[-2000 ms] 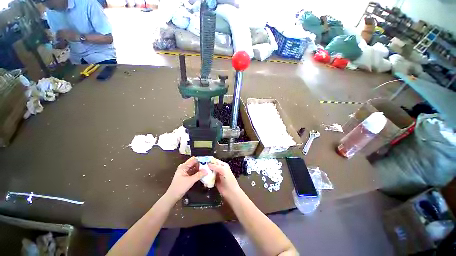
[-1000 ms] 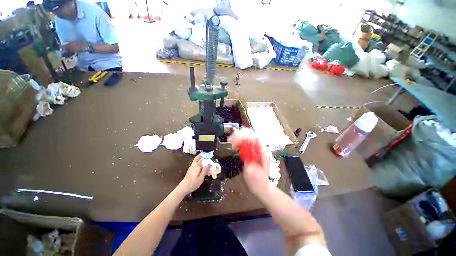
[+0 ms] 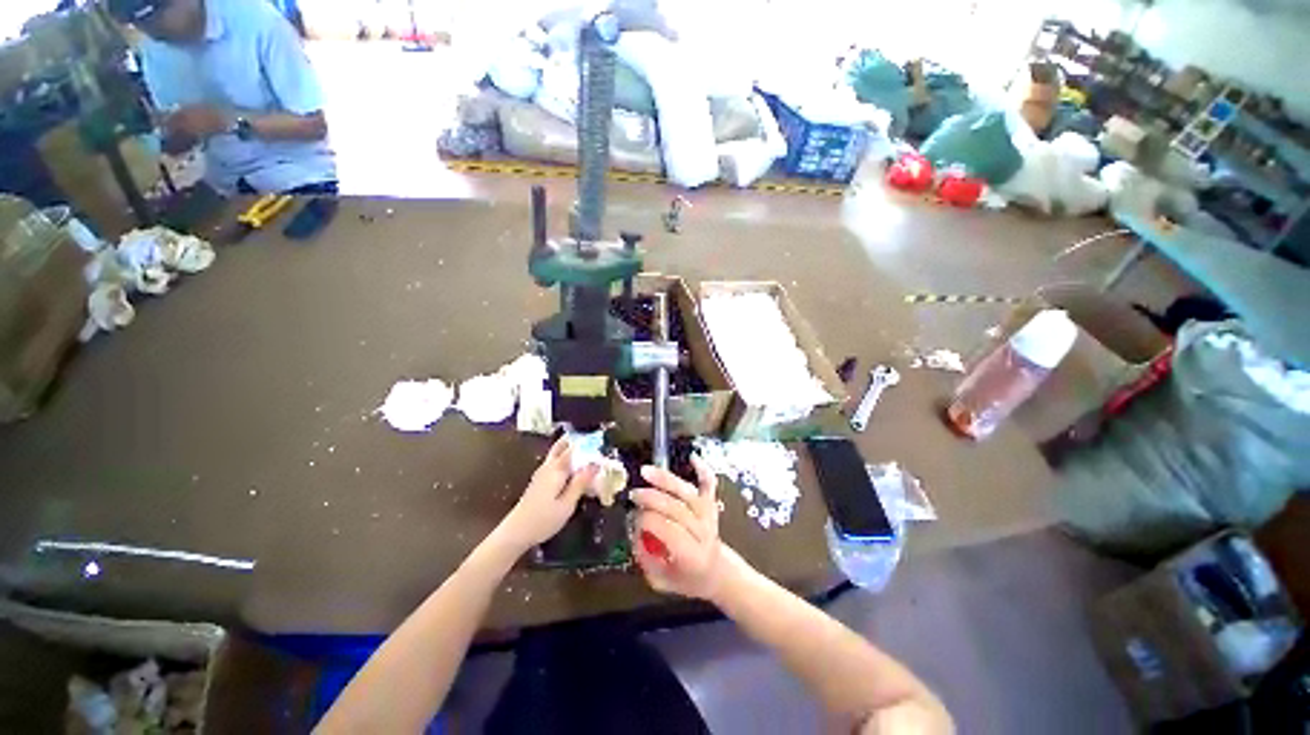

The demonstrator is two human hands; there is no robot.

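Observation:
The dark green hand press (image 3: pixel 583 345) stands at the middle of the table. My left hand (image 3: pixel 549 495) holds a small cream plush piece (image 3: pixel 609 475) under the press ram, over the press base (image 3: pixel 581 543). My right hand (image 3: pixel 678 534) is closed around the red ball knob (image 3: pixel 654 546) of the press lever (image 3: pixel 661 417), which points down toward me. The eye or washer inside the plush piece cannot be made out.
Behind the press are a box of dark parts (image 3: pixel 698 414) and a box of white washers (image 3: pixel 777 417). Loose washers (image 3: pixel 759 477), a phone (image 3: pixel 851 490), a wrench (image 3: pixel 874 398) and a bottle (image 3: pixel 1011 373) lie right. White plush pieces (image 3: pixel 417 404) lie left. A person (image 3: pixel 237 101) sits across the table.
The lever has swung from upright down toward me. My right hand has left the plush piece and now holds the red knob low. My left hand still holds the piece under the ram.

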